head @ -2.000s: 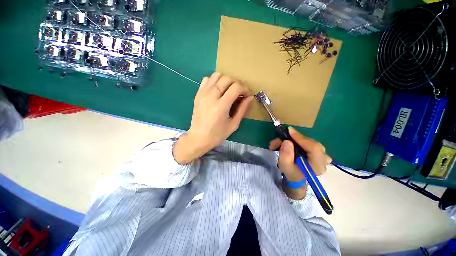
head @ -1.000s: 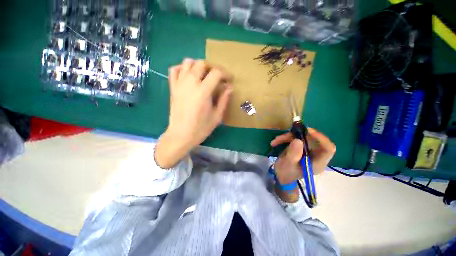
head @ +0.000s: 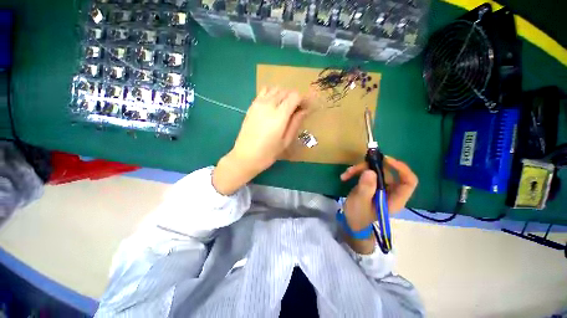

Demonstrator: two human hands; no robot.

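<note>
My right hand (head: pixel 380 192) holds the blue and black soldering iron (head: pixel 378 186), its bare metal tip pointing up over the right edge of the brown work board (head: pixel 336 130). A small silver-white module (head: pixel 307 138) lies on the board, touched by neither the iron nor my fingers. My left hand (head: pixel 268 127) is over the board's left side, fingers bent. The solder wire (head: pixel 217 104) runs from the left tray to this hand; whether the fingers grip it is hidden. Dark leads with small round heads (head: pixel 346 82) lie piled at the board's top.
A clear blister tray (head: pixel 127 74) with rows of modules stands at the left. More clear trays (head: pixel 317 28) stand behind the board. At the right are a black fan (head: pixel 461 65), a blue soldering station (head: pixel 483 149) and a yellowish sponge tray (head: pixel 533 184).
The iron has moved off the module to the right, and the module now lies on the board. My left hand moved left, then back right towards the leads. The view has shifted.
</note>
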